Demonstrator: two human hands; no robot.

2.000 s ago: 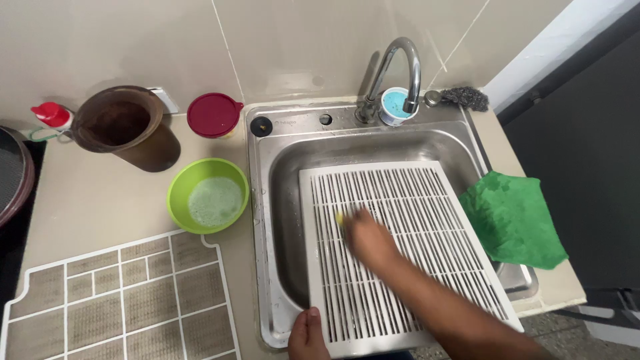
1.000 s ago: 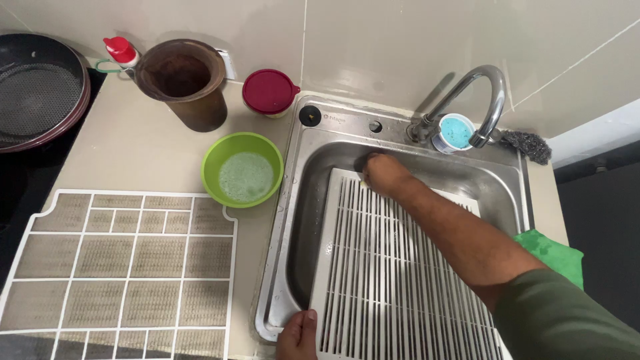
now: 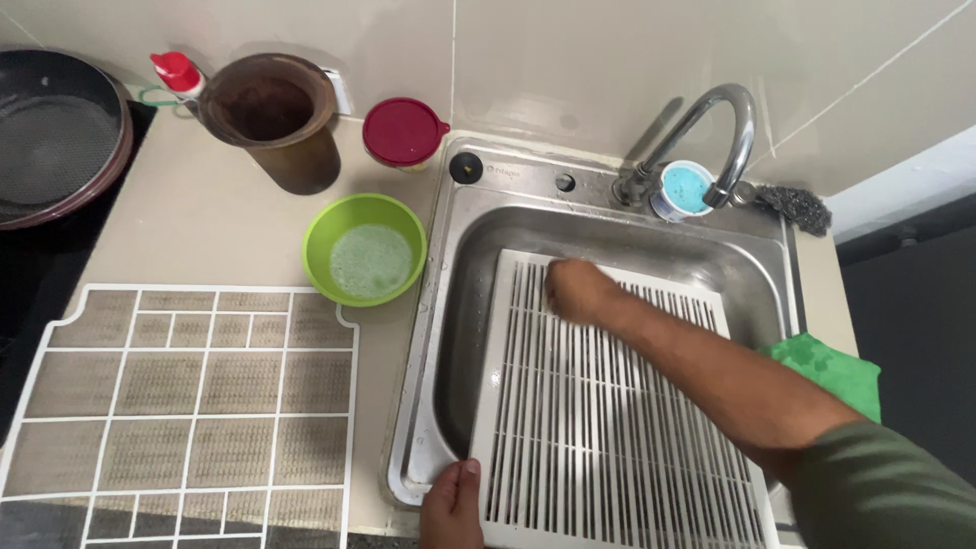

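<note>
A white slatted plastic grille [image 3: 610, 450] lies tilted in the stainless steel sink [image 3: 450, 305]. My left hand [image 3: 451, 507] grips its near left corner, thumb on top. My right hand [image 3: 577, 291] is closed over the slats near the far left corner; whatever it holds is hidden under the fingers. Left of the sink stands a lime green bowl [image 3: 313, 263] of sudsy water. A white-framed mesh air filter [image 3: 202, 381] lies flat on the counter at the left.
Behind the sink are a chrome faucet [image 3: 736, 137], a tub of blue paste [image 3: 685, 189] and a dark scouring pad [image 3: 797, 210]. A green cloth [image 3: 827, 370] hangs at the right. A brown vase [image 3: 293, 145], maroon-lidded container [image 3: 404, 131], red-capped bottle [image 3: 177, 72] and frying pan [image 3: 57, 137] stand left.
My right hand has gone from the grille's upper middle to near its far left corner. My left hand stays at the near left corner. The view has shifted left.
</note>
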